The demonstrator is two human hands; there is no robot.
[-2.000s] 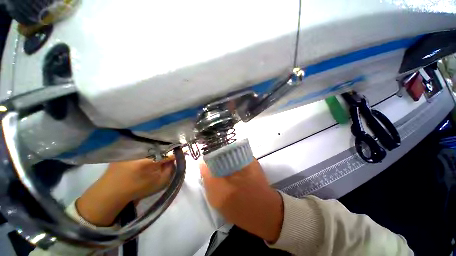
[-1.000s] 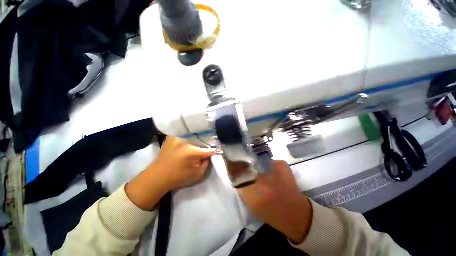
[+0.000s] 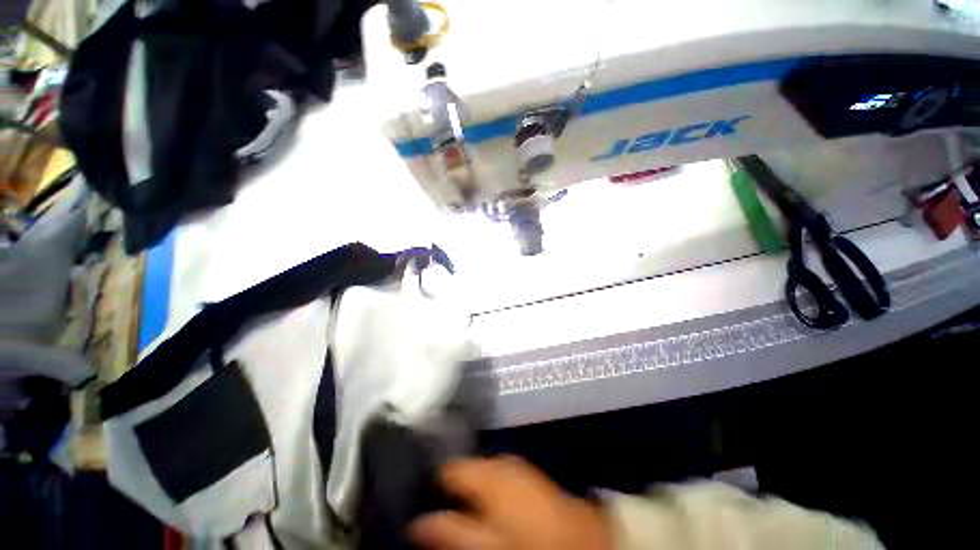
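The light grey and black garment piece [image 3: 296,371] lies on the left of the machine table and hangs over its front edge. Its upper black edge ends near the presser foot and needle area [image 3: 527,228]. My right hand [image 3: 516,505] is blurred at the bottom centre, below the table edge. Its fingers are at the dark, blurred lower part of the garment; whether they grip it is unclear. My left hand is not in view.
The white JACK sewing machine [image 3: 688,91] spans the top. Black-handled scissors [image 3: 833,269] and a green item [image 3: 758,210] lie under its arm. Ruler tape [image 3: 645,360] runs along the front edge. Dark garments [image 3: 204,107] are piled left; a red item [image 3: 944,210] is right.
Both hands have left the needle area. My right hand has moved down towards the lap, and my left hand has gone out of view. The view now shows more of the machine.
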